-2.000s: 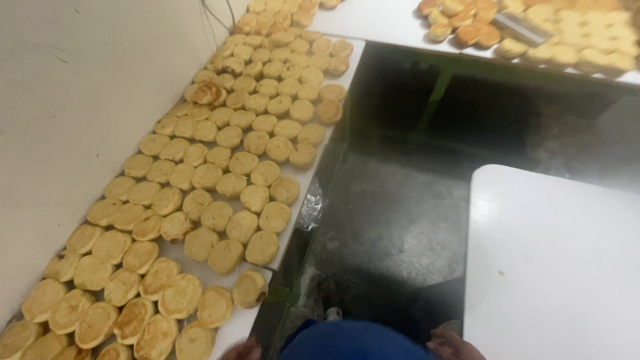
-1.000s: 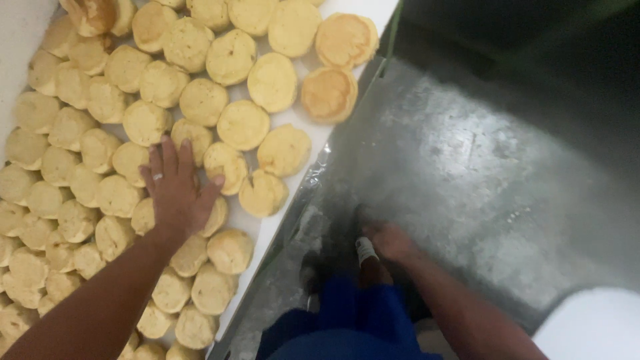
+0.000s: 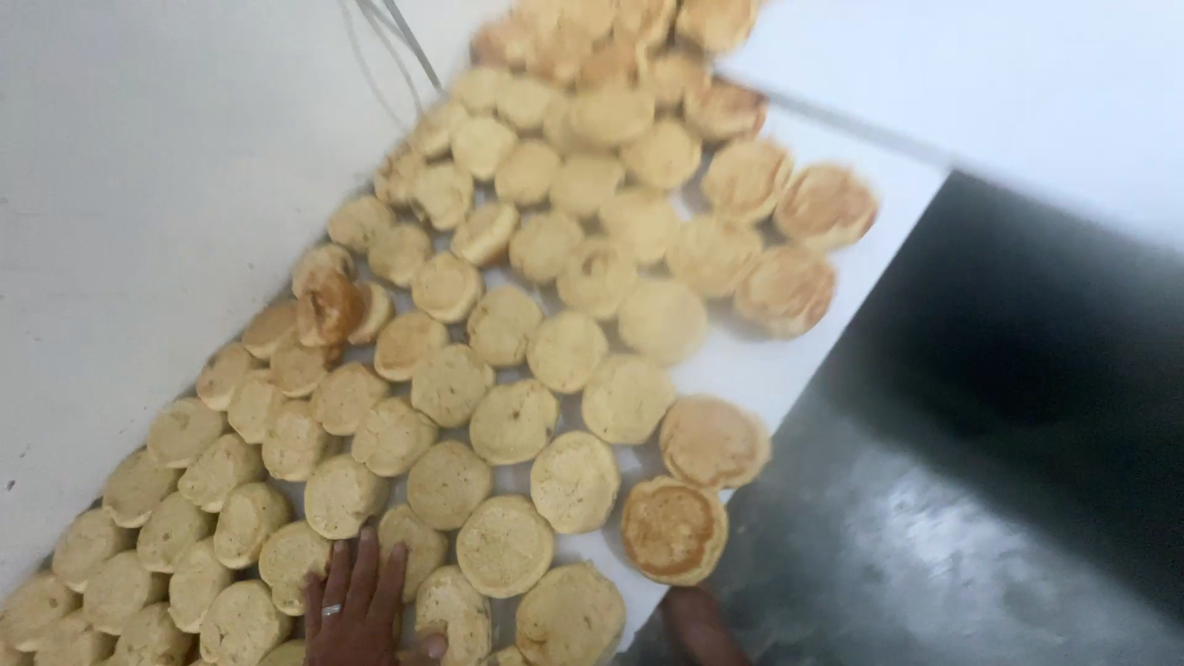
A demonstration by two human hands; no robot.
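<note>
Round pale-yellow baked breads (image 3: 505,546) lie in close rows over a white table top (image 3: 740,365). My left hand (image 3: 356,606), wearing a ring, rests palm down on the breads at the bottom, fingers slightly apart and nothing gripped. At the table's right edge, part of my right hand (image 3: 698,624) shows just below a browned bread (image 3: 673,529); most of it is cut off by the frame, so its grip cannot be made out. Several browner breads (image 3: 786,289) lie along the right side, blurred.
A pale wall (image 3: 166,185) borders the table on the left, with thin cables (image 3: 407,42) at its top. Another white table surface (image 3: 999,102) joins at the upper right. Beyond the right edge is a dark, shiny floor (image 3: 925,518).
The view has shifted toward the table's far end. My right hand, over the floor a second ago, is now at the table edge beside the breads. My left hand remains on the breads.
</note>
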